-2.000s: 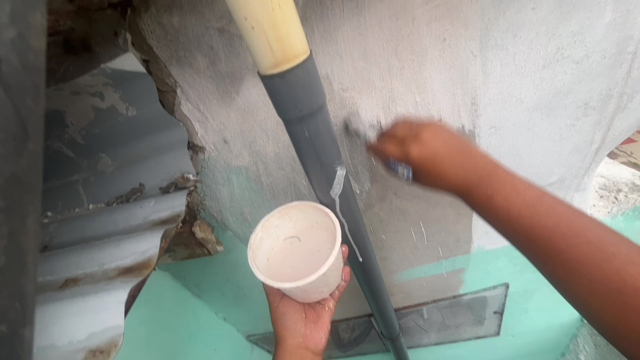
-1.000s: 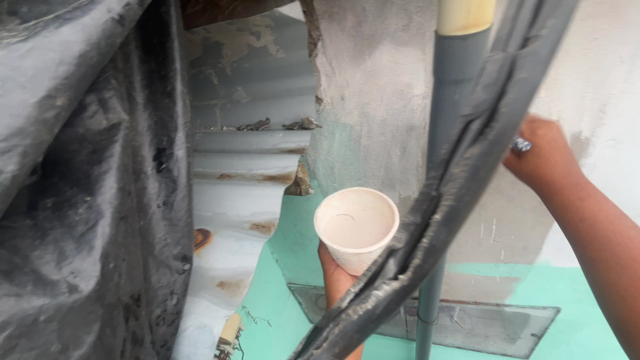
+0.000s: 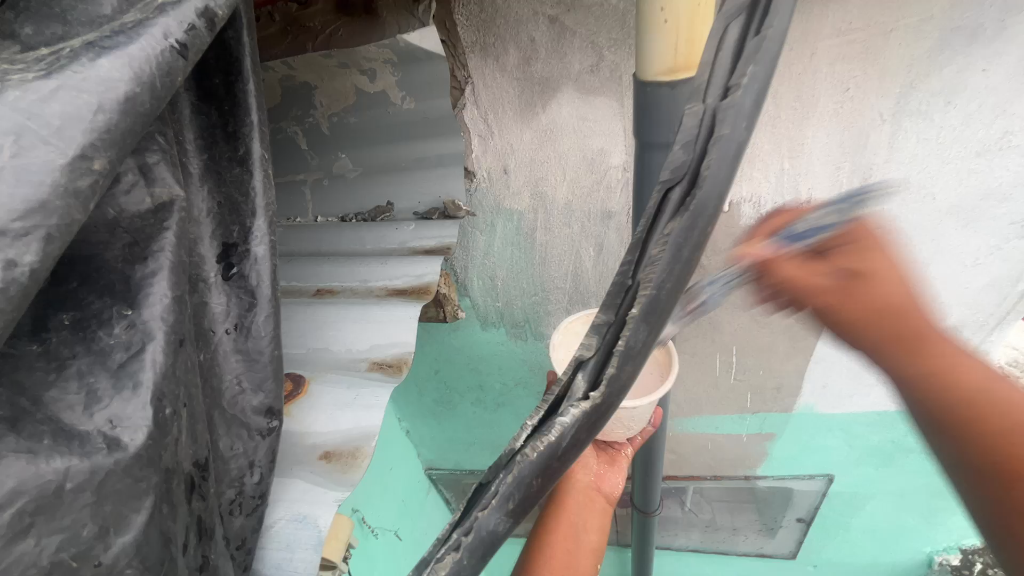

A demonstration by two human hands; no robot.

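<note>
My left hand [image 3: 610, 468] holds a white plastic tub [image 3: 628, 420] from below, with pale liquid paint inside; a dark split hose crosses in front and hides part of it. In my right hand [image 3: 832, 276], blurred by motion, is a paintbrush [image 3: 724, 286] with a bluish handle. The brush slants down to the left, its tip by the tub's right rim; whether it touches the paint cannot be told. Behind the tub, a grey and cream pipe [image 3: 652, 184] runs down the wall [image 3: 552, 120], which has grey, white and green areas.
The split black hose [image 3: 640, 320] cuts diagonally across the near view. Black plastic sheeting [image 3: 136, 320] hangs at the left, beside rust-stained corrugated metal sheets [image 3: 344, 328] with a ragged wall edge. A framed pane [image 3: 736, 512] lies low against the green wall behind the pipe.
The view has swung left, bringing in the sheeting and hose. My right hand was at the wall right of the pipe; now it is back from there, with the brush beside the tub.
</note>
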